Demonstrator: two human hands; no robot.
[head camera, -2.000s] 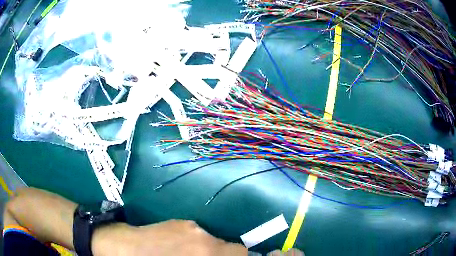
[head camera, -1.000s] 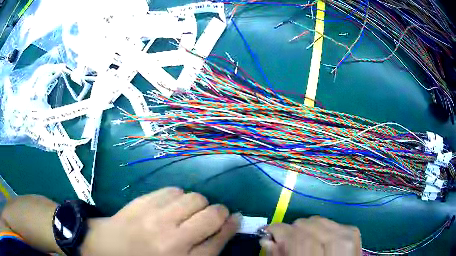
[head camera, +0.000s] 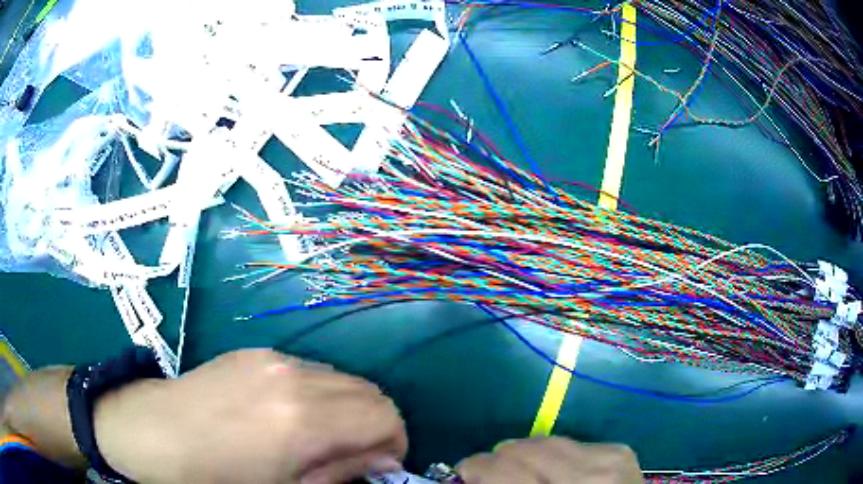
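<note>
My left hand (head camera: 251, 416), with a black watch on the wrist, is at the bottom left of centre. Its fingertips pinch a white marker sleeve (head camera: 393, 475), partly cut off by the bottom edge. My right hand (head camera: 554, 463) is just to the right, cut off below. Silvery wire ends show at its fingertips, facing the sleeve. A slim wire harness (head camera: 757, 466) runs out to the right from behind this hand. Whether the wires are inside the sleeve is hidden.
The labelled harness bundle (head camera: 530, 250) lies across the middle, white sleeves at its right end. Tangled marker strips (head camera: 123, 213) lie on a clear plastic bag (head camera: 28, 189) at left. An unlabelled harness pile (head camera: 795, 85) is at top right. Yellow tape (head camera: 617, 142) crosses the green mat.
The white piece lay uncovered on the mat two seconds ago; one second ago it showed between my hands. Both hands have come into view and are now lower. The view has shifted slightly.
</note>
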